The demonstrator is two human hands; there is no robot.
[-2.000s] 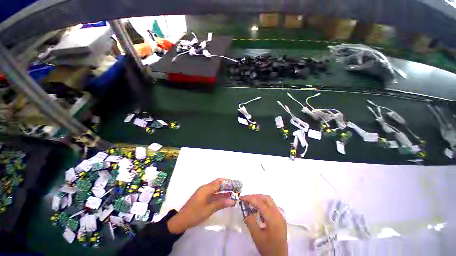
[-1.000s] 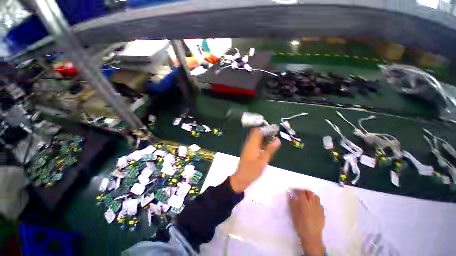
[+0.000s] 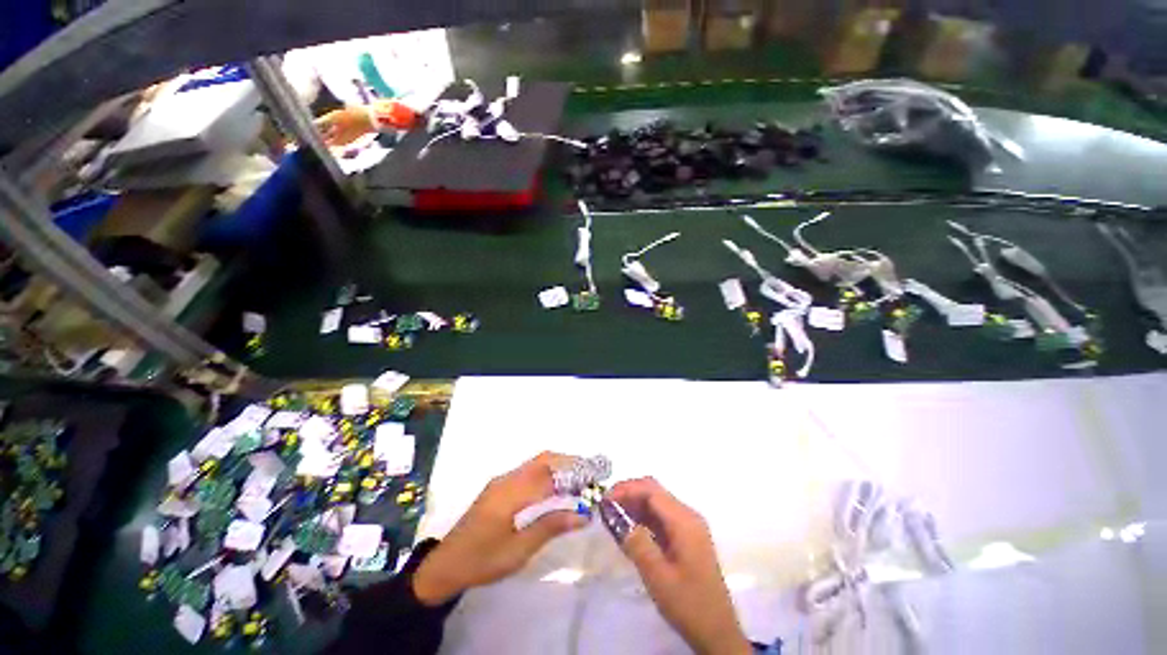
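My left hand [image 3: 502, 527] holds a board with a white tab [image 3: 543, 512] and a speckled grey-silver part [image 3: 581, 475] between its fingers. My right hand [image 3: 666, 544] meets it at the fingertips and grips a small dark, shiny piece [image 3: 616, 518]; what that is, I cannot tell. Small yellow and blue bits show between the fingertips. Both hands are above the white sheet [image 3: 717, 441]. A heap of green boards with white tabs [image 3: 256, 497] lies to the left of the sheet.
Wired assemblies [image 3: 781, 307] lie along the green belt [image 3: 486, 256]. White leads [image 3: 864, 563] lie at right on the sheet. Black parts [image 3: 691, 156], a black-topped red block [image 3: 474, 198] and a grey plastic bag [image 3: 915, 115] stand behind. Another person's hand [image 3: 343, 124] shows at upper left.
My left hand has come back from over the belt and meets my right hand over the sheet. Another assembly with a white lead now lies on the belt. The camera view has shifted.
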